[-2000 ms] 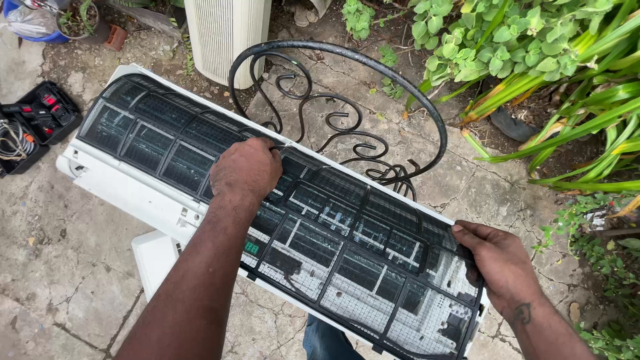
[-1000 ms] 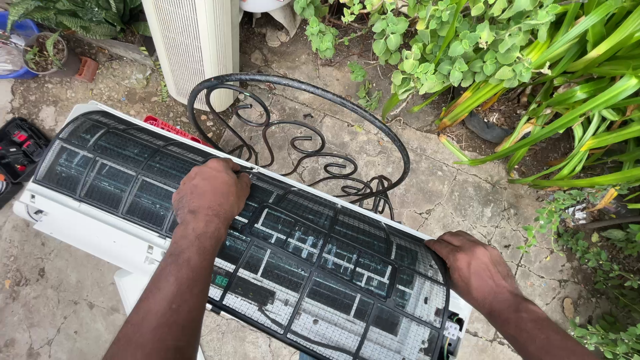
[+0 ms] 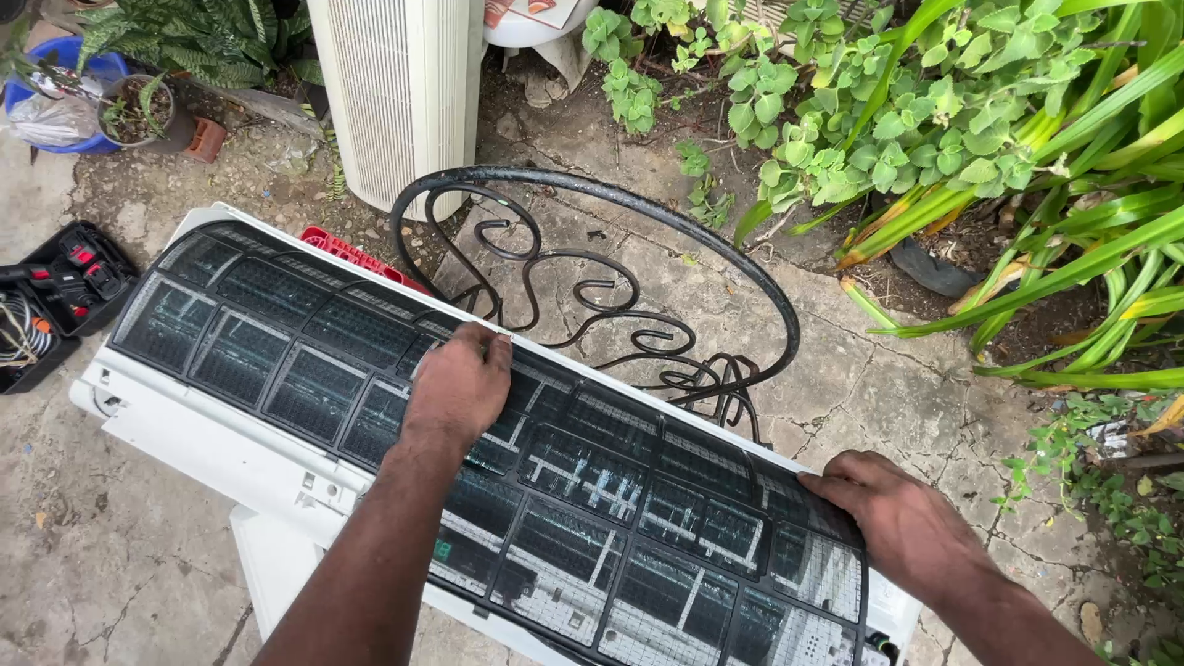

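A white split air conditioner indoor unit (image 3: 231, 431) lies slantwise before me, its front cover off the coil area. Two black-framed mesh air filters cover it, a left one (image 3: 319, 392) and a right one (image 3: 638, 546). My left hand (image 3: 460, 384) has its fingers bent onto the upper edge near the middle, where the filters meet; its fingertips are partly hidden. At the upper right corner of the right filter, my right hand (image 3: 888, 523) pinches the filter's edge between thumb and fingers. A white panel (image 3: 268, 564) shows below the unit.
A black wrought-iron chair frame (image 3: 638, 194) stands behind the unit, beside a red plastic crate (image 3: 356, 256). A tall white louvred panel (image 3: 393, 102) is farther back. An open black tool case (image 3: 92, 277) lies at left, a blue basin (image 3: 69, 92) upper left, leafy plants (image 3: 925, 120) at right.
My right hand has shifted toward the upper corner of the right filter. My left hand stays near the middle of the upper edge. The view has moved somewhat.
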